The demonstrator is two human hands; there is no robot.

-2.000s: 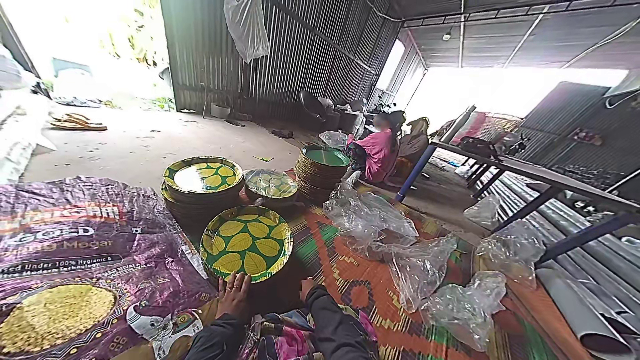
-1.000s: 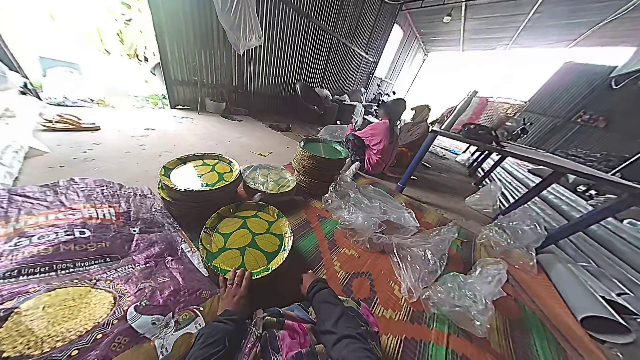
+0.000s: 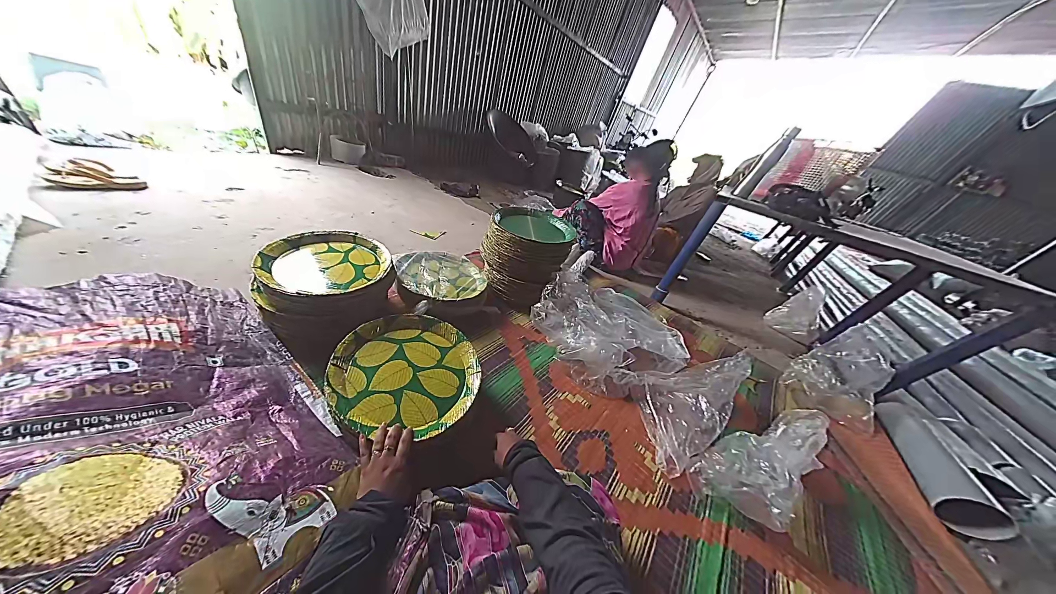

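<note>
A round green plate with a yellow leaf pattern tops a pile in front of me. My left hand rests its fingertips on the near rim of that plate. My right hand is beside the pile's lower right, largely hidden by its dark sleeve; whether it touches or holds anything cannot be told. Behind stand a tall stack of leaf-patterned plates, a lower stack under clear plastic and a tall stack with a plain green top.
A purple printed sack lies at left. Crumpled clear plastic bags lie on the patterned woven mat. At right are a blue-legged table and grey pipes. A person in pink sits farther back. Sandals lie at far left.
</note>
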